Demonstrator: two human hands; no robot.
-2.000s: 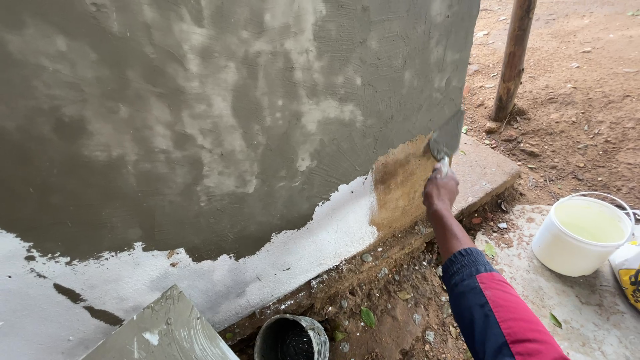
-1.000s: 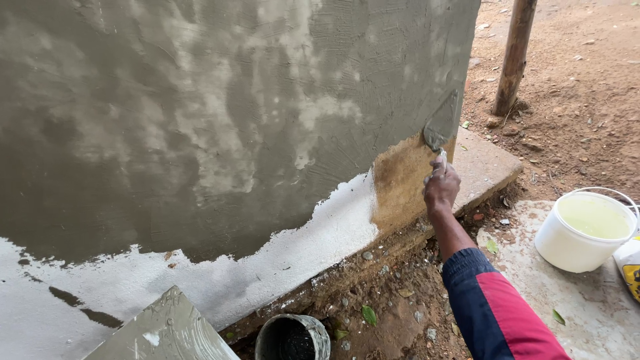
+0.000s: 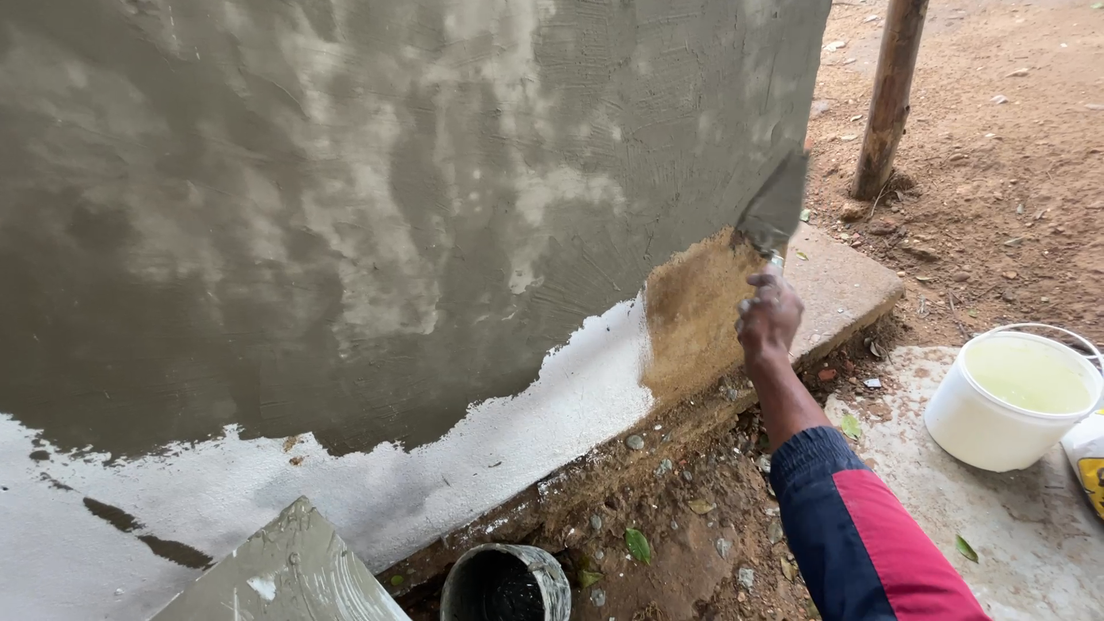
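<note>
My right hand (image 3: pixel 770 312), in a navy and red sleeve, is closed on the handle of a plastering trowel (image 3: pixel 778 203). Its blade lies against the grey wet plaster (image 3: pixel 483 190) near the wall's right edge, just above a bare tan patch (image 3: pixel 694 319). White wall surface (image 3: pixel 517 431) shows below the plaster's ragged lower border. At the bottom left a flat board smeared with grey plaster (image 3: pixel 285 573) juts into view; whatever holds it is hidden. My left hand is out of frame.
A plaster-stained bucket (image 3: pixel 556 586) stands at the wall's foot. On the right, a white bucket of pale liquid (image 3: pixel 983 414) sits on a concrete slab beside a partly seen bag (image 3: pixel 1088 457). A wooden post (image 3: pixel 888 103) rises from bare soil behind the concrete ledge (image 3: pixel 849 289).
Between one second ago and now, the trowel blade has moved up and right, to the wall's edge. The right hand stays closed on its handle.
</note>
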